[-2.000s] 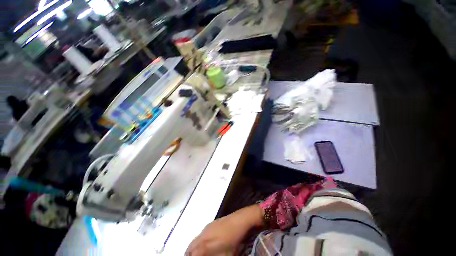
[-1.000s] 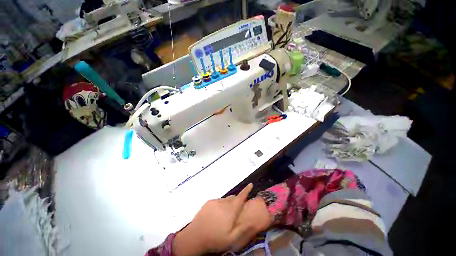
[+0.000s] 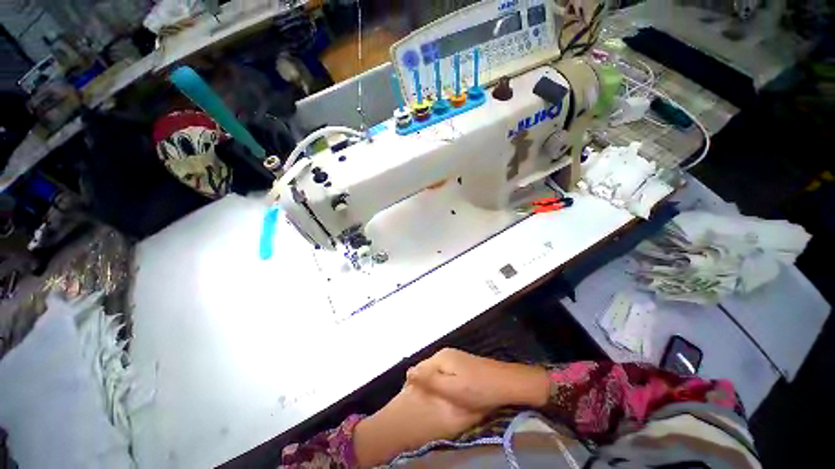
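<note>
My right hand (image 3: 485, 378) and my left hand (image 3: 403, 423) lie together in front of my body, below the table's front edge. The right hand overlaps the left, and the fingers are mostly hidden. No fabric shows in them. The white JUKI sewing machine (image 3: 430, 174) stands on the white table (image 3: 220, 366) ahead. Its presser foot and needle area (image 3: 357, 252) has no fabric under it that I can see. A light-blue plastic piece (image 3: 268, 233) is left of the needle. Orange-red thread snips (image 3: 549, 204) lie right of the machine bed.
White fabric panels (image 3: 55, 385) are stacked at far left. Small white pieces (image 3: 627, 176) heap at the table's right end. Crumpled bundles (image 3: 705, 256), flat white pieces (image 3: 627, 322) and a phone (image 3: 681, 354) lie on pale boxes at right. The control panel (image 3: 476, 46) stands behind the machine.
The view has swung from the right side toward the machine and left stack. The right hand was low by the table edge; both hands are now together, slightly farther right than a second ago.
</note>
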